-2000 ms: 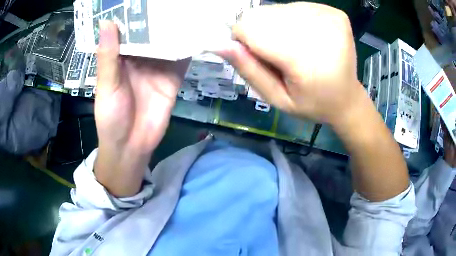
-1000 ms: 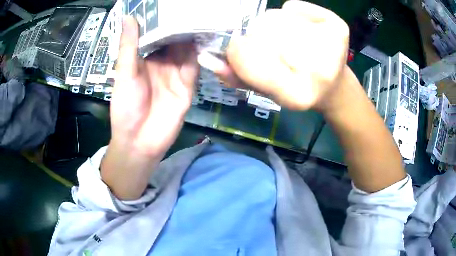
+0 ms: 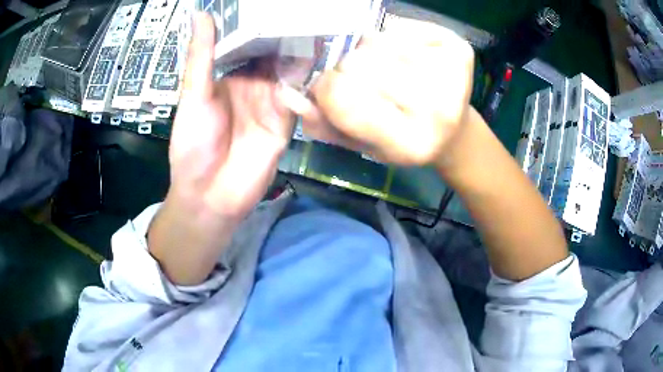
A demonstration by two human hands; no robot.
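A white retail carton [image 3: 291, 18] is held up at the top edge of the view, its upper part cut off and its face glared white. My left hand [image 3: 229, 138] grips it from below, thumb up along its left side. My right hand [image 3: 400, 91] is closed in a fist at the carton's near right end, blurred and overexposed. Whether the fist holds a knife cannot be seen. Thin shiny clear film [image 3: 296, 62] shows at the carton's end between the hands.
White cartons [image 3: 131, 69] lean in a row at the left, beside a larger dark-faced carton [image 3: 76, 36]. More cartons [image 3: 585, 152] stand at the right. A black heat gun [image 3: 534, 33] lies at the upper right. Crumpled white scrap [image 3: 620, 136] and a neighbour's grey sleeve [image 3: 632, 312] are at the far right.
The carton and my left hand have moved right. My right hand has shifted slightly left, still at the carton's end. More of the heat gun now shows.
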